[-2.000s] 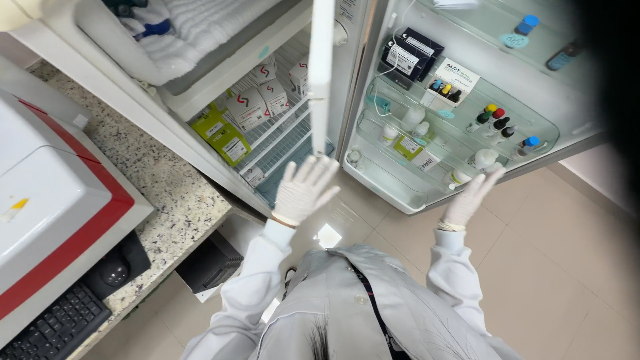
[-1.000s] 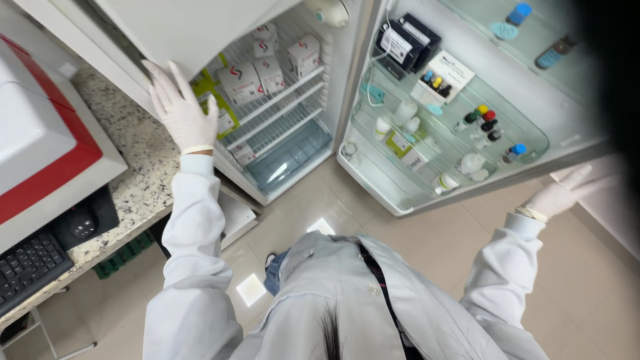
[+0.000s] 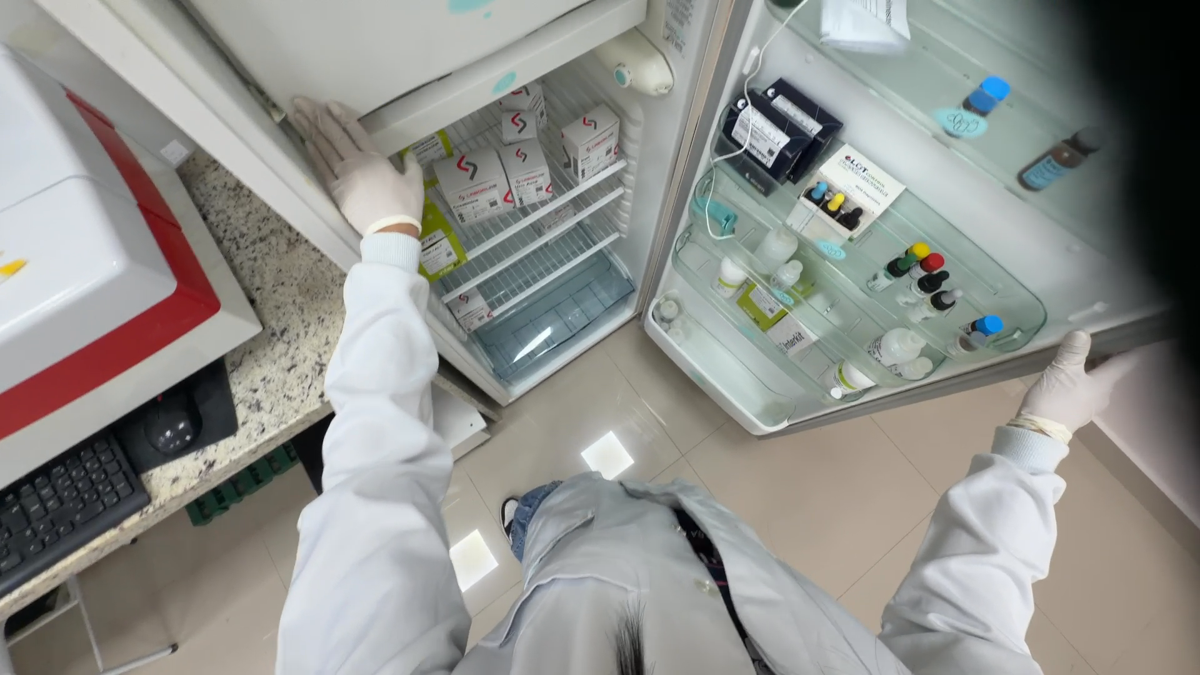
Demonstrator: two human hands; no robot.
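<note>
My gloved left hand lies flat against the lower left corner of the white freezer compartment door, which is closed over the top of the refrigerator. Below it, white reagent boxes and green-and-white boxes stand on wire shelves over a clear drawer. At the far right my gloved right hand is at the edge of the open refrigerator door, thumb up; its fingers are partly hidden, so its grip cannot be told. Dropper bottles and a kit box stand on the door shelves.
A granite counter at the left bears a white and red machine, a black keyboard and a mouse. A white cord hangs along the door shelves. Tiled floor shows below.
The freezer compartment stood open with frost showing and is now closed. My left hand has moved left and up onto its door. My right hand has moved right to the refrigerator door's edge.
</note>
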